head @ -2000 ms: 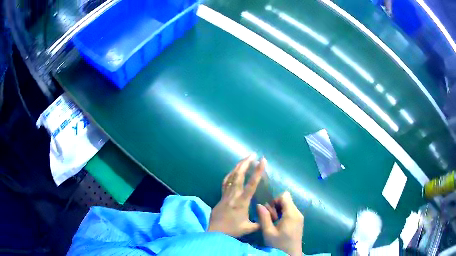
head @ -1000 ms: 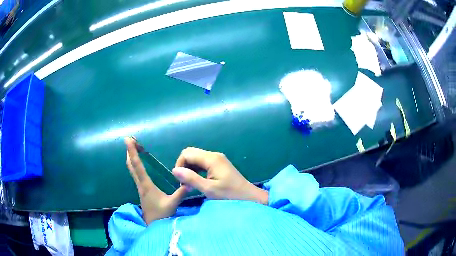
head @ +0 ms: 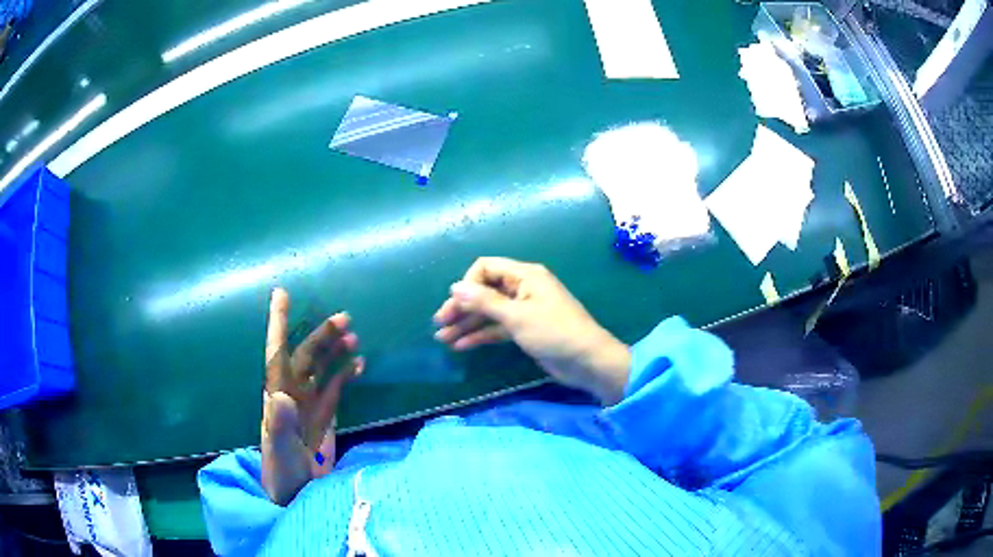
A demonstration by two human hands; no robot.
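Observation:
My left hand is at the lower left, over the bench's front edge. It holds a thin, smoky glass plate between thumb side and fingers; some fingers look darker through it, and its outline is faint. A small blue pad shows low on the plate near my palm. My right hand is apart from the plate, to its right, fingers bent and tips together; whether they pinch a tiny piece I cannot tell. A spare plate with blue corners lies further back.
A whitish bag has blue pads at its mouth. White sheets lie right of it, another behind. A clear parts box is far right. Tape strips hang at the right edge. A blue bin stands left.
The view swung right, then shifted slightly. My right hand has moved away from the plate, to the right. My left hand has turned more upright with the plate.

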